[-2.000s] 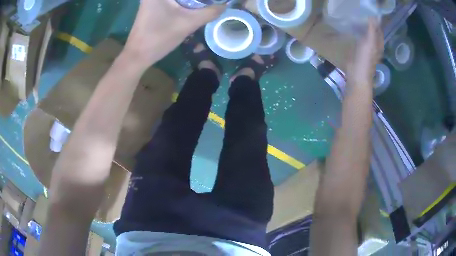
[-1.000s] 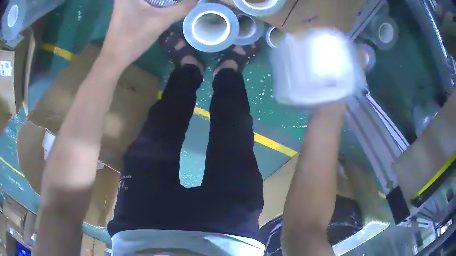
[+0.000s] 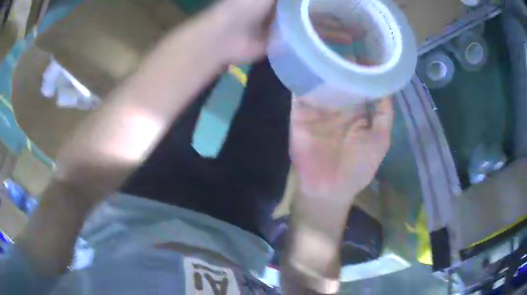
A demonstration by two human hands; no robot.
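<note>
A milky film roll (image 3: 289, 57) with a pale core hole is held up at the top centre, close to the camera. My right hand (image 3: 341, 138) supports it from below, palm up, with the fingers partly hidden behind or under the roll. My left hand (image 3: 248, 29) is at the roll's left side, blurred and partly cut off by the top edge; its fingertips are hidden by the roll. Reddish fingers or skin show through the core hole.
An open cardboard box (image 3: 34, 103) holding white cores (image 3: 63, 86) is at the left. Smaller film rolls (image 3: 436, 70) stand on the green floor at the upper right. A silver frame rail (image 3: 427, 144) curves down the right side, beside cardboard (image 3: 491, 196).
The view has turned. My right hand has moved from a blurred white object to beneath the film roll, now turned to show its core hole. My left hand has moved right and meets its side.
</note>
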